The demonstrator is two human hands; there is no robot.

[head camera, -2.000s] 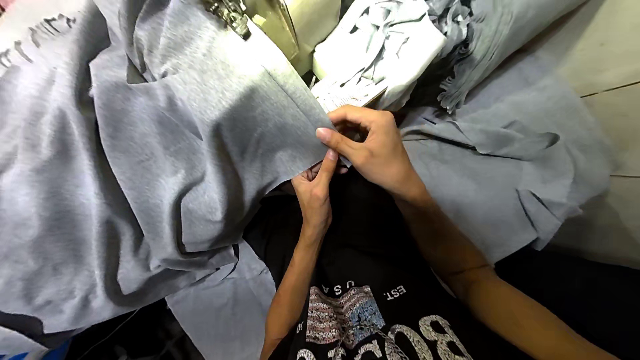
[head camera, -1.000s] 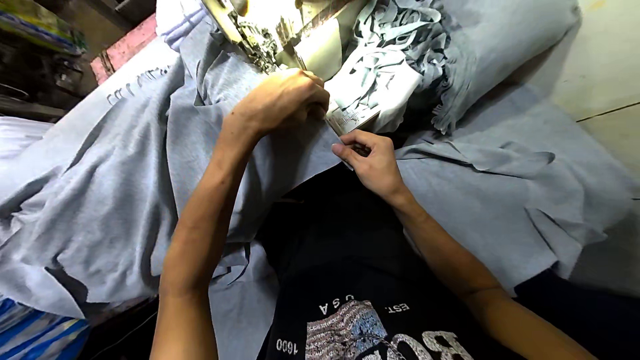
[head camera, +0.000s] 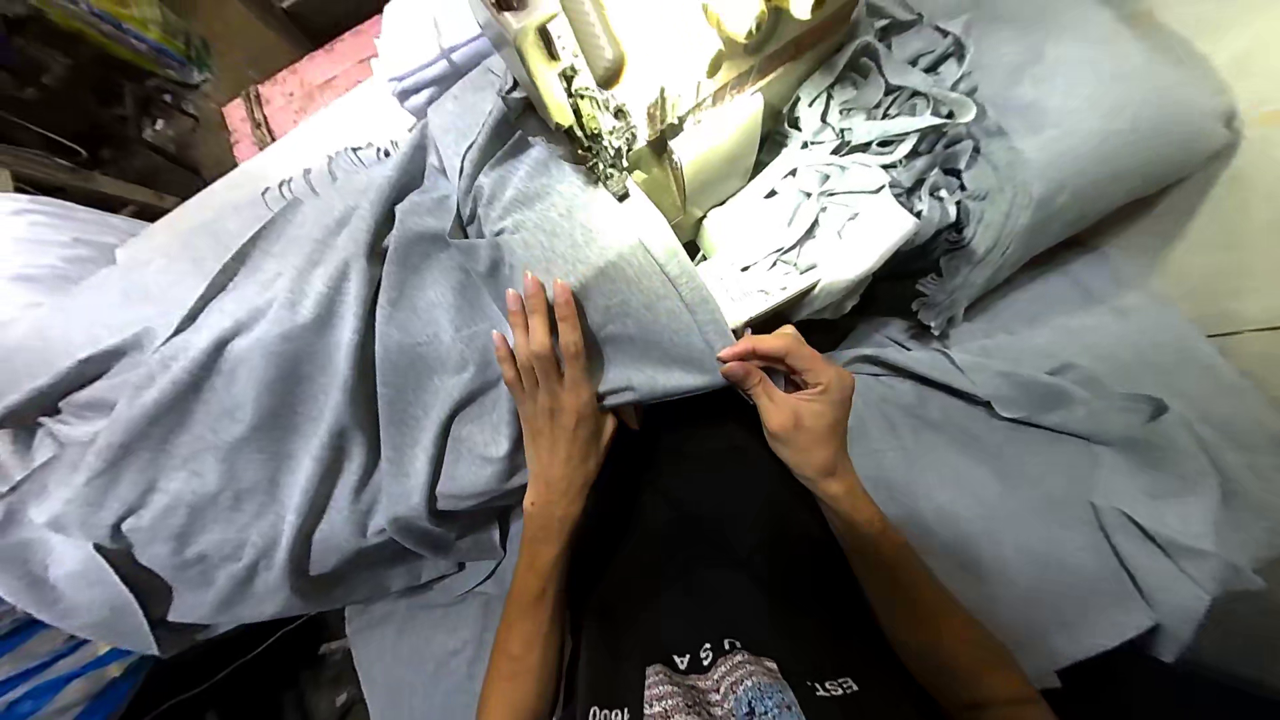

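Grey knit fabric (head camera: 330,440) is spread from the left up to the needle area of a sewing machine (head camera: 600,130), whose lamp lights the cloth. My left hand (head camera: 555,400) lies on the fabric below the presser foot, fingers extended; its thumb is mostly hidden at the cloth's near edge. To the right, my right hand (head camera: 795,395) pinches the corner of the folded edge between thumb and forefinger. A folded strip runs along that edge from the corner up to the machine's foot.
A heap of thin fabric trimmings (head camera: 870,170) sits right of the machine. More grey cloth (head camera: 980,480) hangs at the right, beside a large pale grey bundle (head camera: 1090,110). A pink object (head camera: 300,95) is at the upper left; a blue-and-white striped sheet (head camera: 60,665) is at the lower left.
My left hand was up by the machine's needle area one second ago and now lies flat lower on the cloth. Two seconds ago both hands were together at the fabric's corner.
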